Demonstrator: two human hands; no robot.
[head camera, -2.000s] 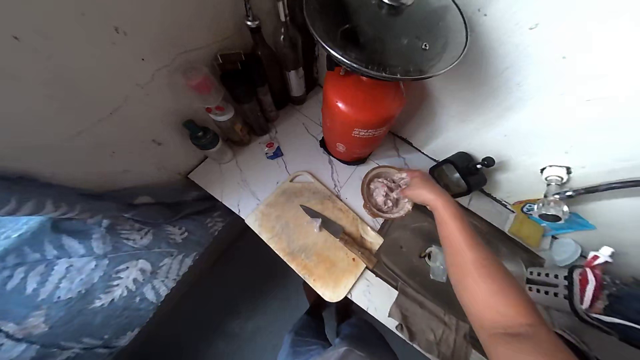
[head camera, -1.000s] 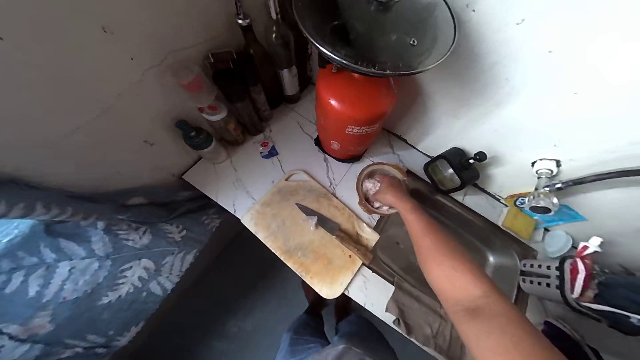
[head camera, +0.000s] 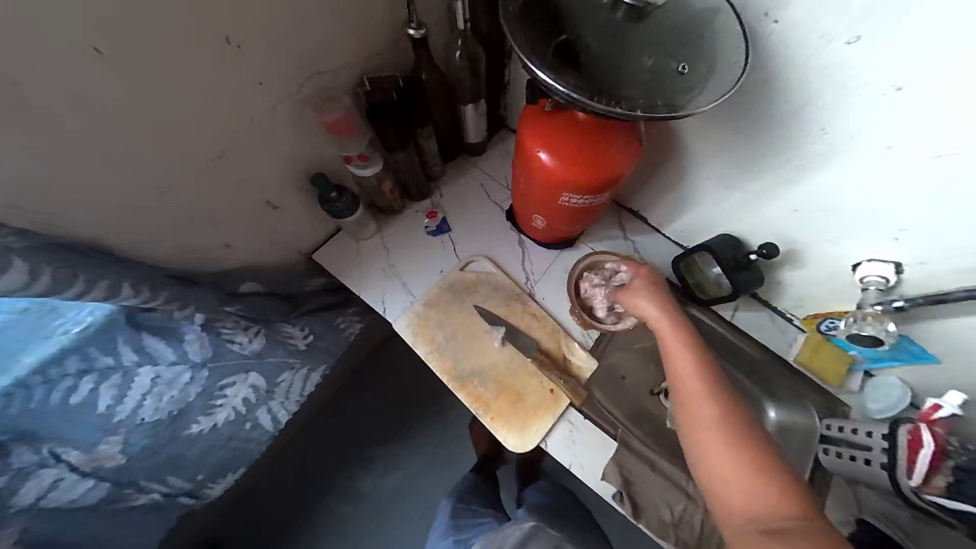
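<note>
My right hand (head camera: 642, 291) reaches into a brown-rimmed bowl (head camera: 577, 313) at the corner of the sink, its fingers on pale pieces of raw meat (head camera: 600, 293). How firmly the fingers grip cannot be made out. To the left of the bowl, a worn cutting board (head camera: 457, 358) lies at an angle on the counter. On it rests a knife (head camera: 520, 341) with a wooden handle, its blade pointing to the upper left. A small pale scrap (head camera: 498, 335) touches the blade. My left hand is out of view.
A red gas cylinder (head camera: 572, 168) with a glass lid (head camera: 633, 61) above it stands behind the bowl. Bottles (head camera: 469, 91) and jars fill the back left corner. At right are the metal sink (head camera: 785, 419), a black-framed container (head camera: 713, 271), a tap (head camera: 869, 320) and a brown cloth (head camera: 656, 488).
My right hand has stayed at the bowl, moving within it. A second ago it was deeper over the meat; now more of the meat shows beside my fingers.
</note>
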